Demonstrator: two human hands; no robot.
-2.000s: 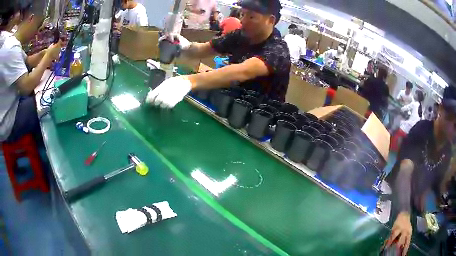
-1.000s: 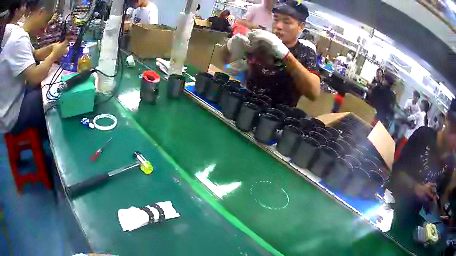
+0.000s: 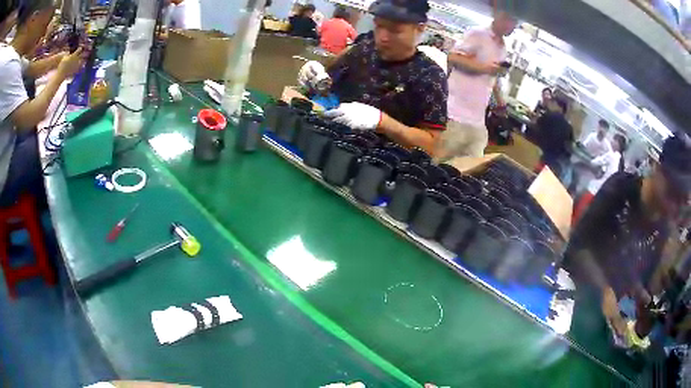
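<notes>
Neither of my hands can be made out. Pale and tan slivers at the bottom edge are too small to identify. Nearest in front of me on the green surface lies a white wrapped bundle with black bands. Beyond it lies a mallet with a black handle and a yellow-green head. A small red screwdriver and a coiled white cable with a blue end lie farther off. A black housing with a red ring on its top stands upright on the far part of the surface, beside a plain black housing.
Rows of black housings stand on a blue mat along the far side. A person in white gloves stands behind them. A green box with black cables is at left. Another person is at right. Open cartons stand behind.
The red-topped housing was set down at the far left earlier and still stands there. The person opposite has lowered both gloved hands from face height to the housings. The view has shifted slightly.
</notes>
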